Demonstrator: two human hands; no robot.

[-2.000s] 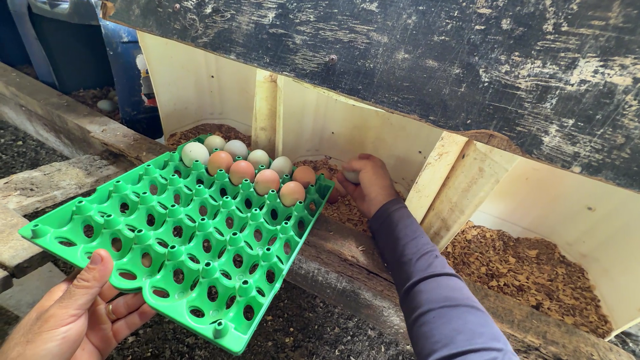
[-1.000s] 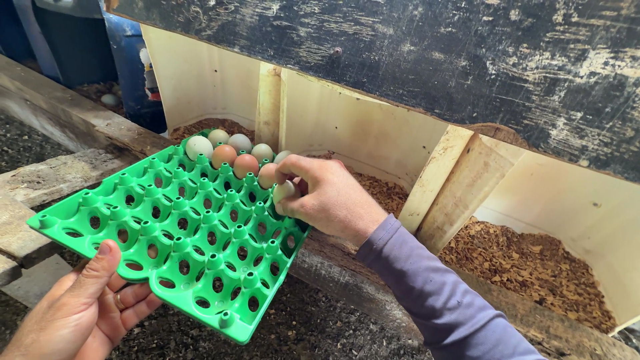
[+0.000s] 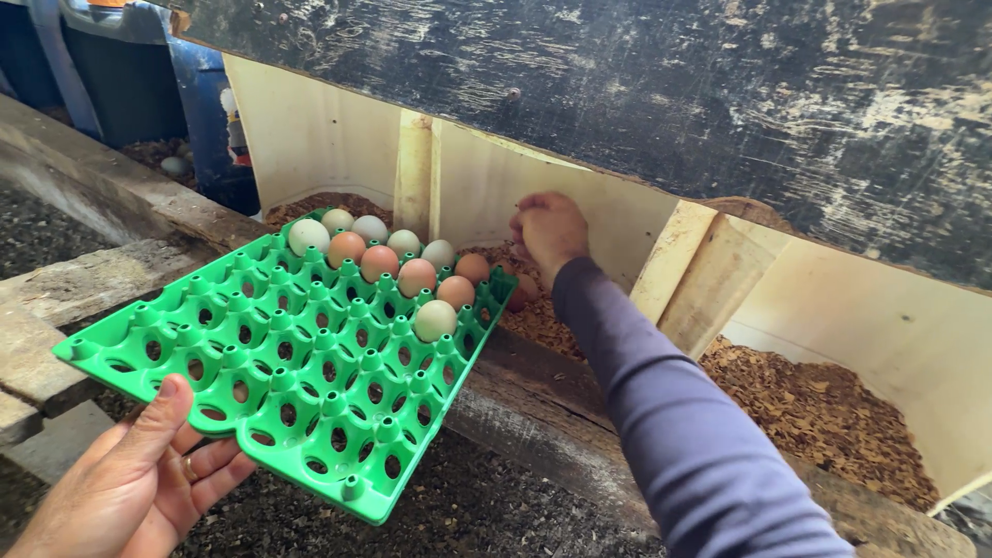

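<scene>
My left hand point(image 3: 147, 473) grips the near left edge of a green plastic egg tray point(image 3: 310, 372), thumb on top and fingers beneath. Several pale and brown eggs fill the tray's far rows; a pale greenish egg point(image 3: 435, 321) sits nearest to me. Inside the middle nest box, over the wood shavings point(image 3: 542, 322), is my right hand point(image 3: 552, 232), its fingers curled downward; whether they hold anything cannot be seen. Just left of that hand, brown eggs point(image 3: 522, 293) lie on the shavings, partly behind the tray's right corner.
Cream dividers point(image 3: 674, 271) separate the nest boxes, and shavings point(image 3: 814, 426) line the right one. A worn black board point(image 3: 620, 85) overhangs them. Wooden beams point(image 3: 542, 411) run along the front. Blue plastic containers point(image 3: 209, 116) stand at the upper left, with a pale egg point(image 3: 176, 165) in one.
My right hand has left the tray and moved back into the middle nest box. The pale greenish egg it held over the tray now rests in a cup there. My left hand still holds the tray.
</scene>
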